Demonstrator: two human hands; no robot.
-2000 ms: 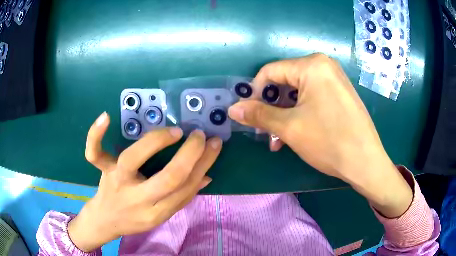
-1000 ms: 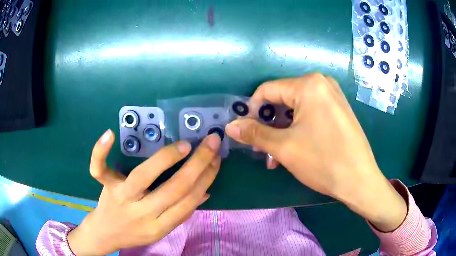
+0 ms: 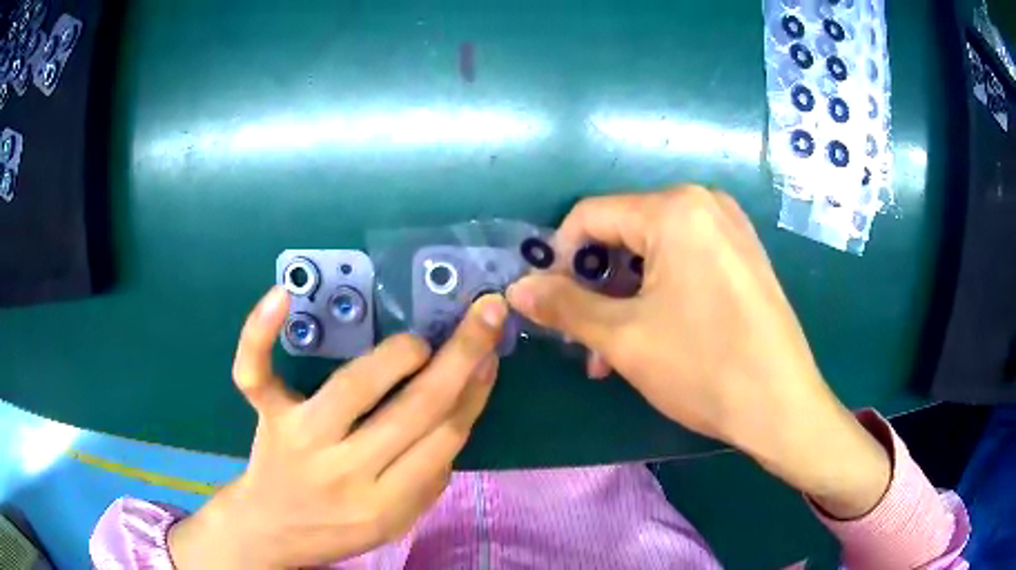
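Observation:
A pale lilac camera lens cover [image 3: 354,330] lies on the green bench at the left, uncovered. A second lens cover [image 3: 455,258] lies to its right under the clear film tail [image 3: 390,251]. My left hand [image 3: 362,429] is spread palm down. One fingertip presses the film over the second cover's right lens position and hides the ring there; its thumb tip touches the first cover's left edge. My right hand [image 3: 702,312] pinches the ring carrier strip [image 3: 566,247] between thumb and fingers, just right of the second cover. Black rings show on the strip above my thumb.
Long ring strips [image 3: 824,123] lie at the upper right. A black tray [image 3: 50,239] holding covers is at the left edge, another black tray [image 3: 980,290] at the right edge. The bench's front edge curves before my body.
My left fingertip has moved onto the second cover's right ring, which showed uncovered earlier. My left thumb has come in to the first cover. The bench items appear shifted in view.

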